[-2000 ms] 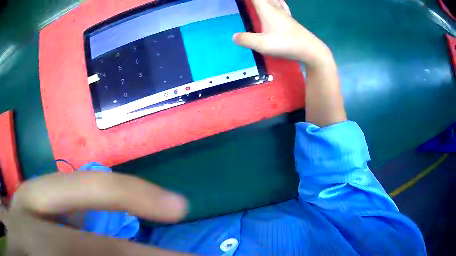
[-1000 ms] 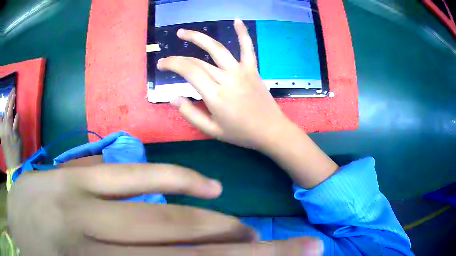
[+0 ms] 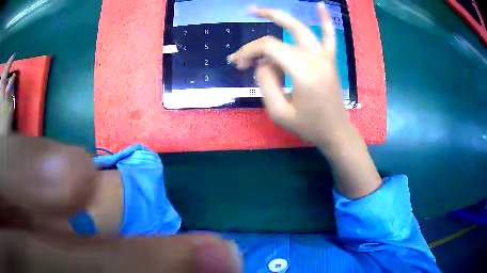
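Observation:
The tablet (image 3: 187,58) lies on an orange-red foam pad (image 3: 128,101), its top cut off by the frame. Its screen shows a dark calculator keypad at left, a teal panel at right and a pale strip above. A small whitish tab (image 3: 170,49) sits on its left edge. My right hand (image 3: 309,80) is over the right half, fingers spread, holding nothing; one fingertip is at the keypad, contact unclear. My left hand (image 3: 42,181) is large, blurred and cut off at lower left near the camera, fingers apart, nothing seen in it.
The pad lies on a glossy green surface (image 3: 427,106). At the left edge, another person's hand (image 3: 7,96) is over a second orange-red pad (image 3: 36,96). Part of another pad (image 3: 470,18) shows at the top right. My blue smock (image 3: 309,253) is at the bottom.
The tablet and pad appear more level and farther right than two seconds ago. My right hand moved left over the keypad, then partly back right. My left hand shifted down and left.

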